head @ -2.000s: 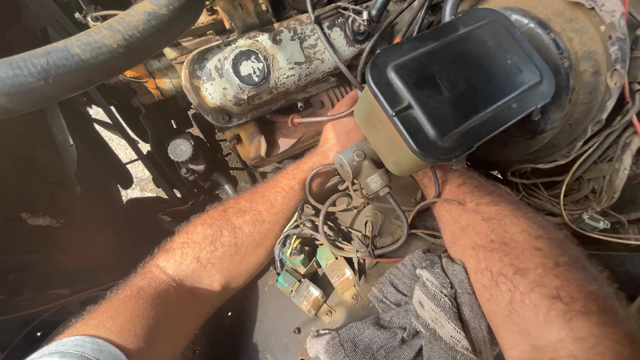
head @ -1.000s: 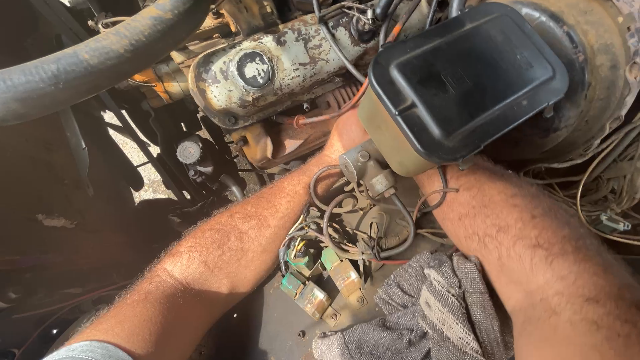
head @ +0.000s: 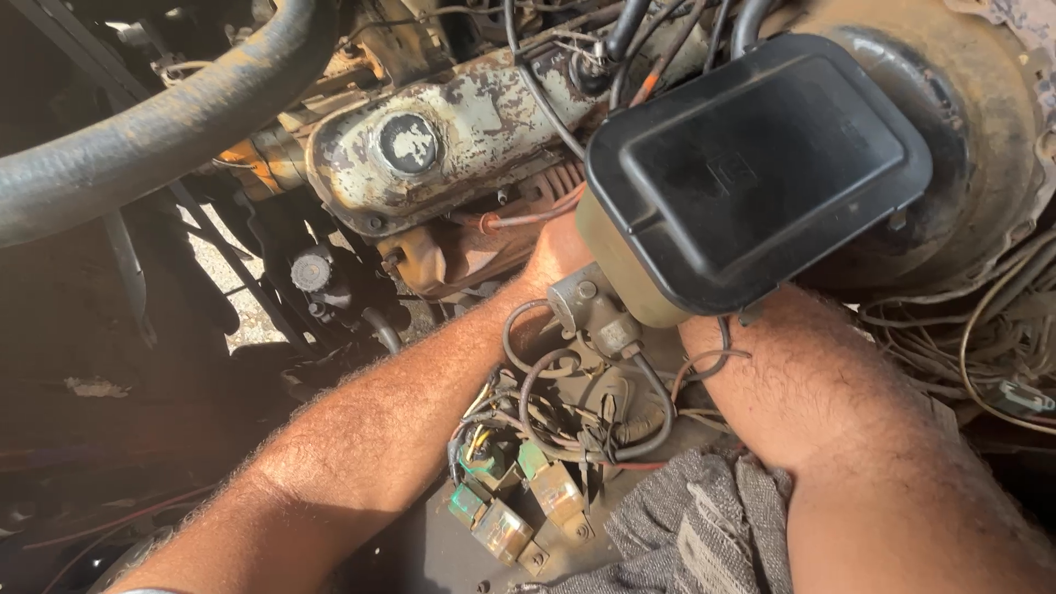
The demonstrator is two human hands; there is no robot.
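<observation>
Both forearms reach down into an engine bay, one on each side of a brake master cylinder (head: 606, 318) with a black-lidded fluid reservoir (head: 759, 169). Only the back and wrist of my left hand (head: 565, 252) show, left of the reservoir and below an orange-red cable (head: 532, 221); its fingers are hidden, and what they touch cannot be seen. My right hand is wholly hidden under the reservoir, with just the forearm in sight. Curled metal brake lines (head: 660, 404) run between the forearms.
A valve cover (head: 487, 124) with peeling paint and a round cap lies at upper left. A thick hose (head: 157, 124) crosses the top left corner. Relays (head: 503, 528) with wires and a grey cloth (head: 709, 528) sit between the arms. A brake booster (head: 982, 148) and loose wiring (head: 932, 330) are at right.
</observation>
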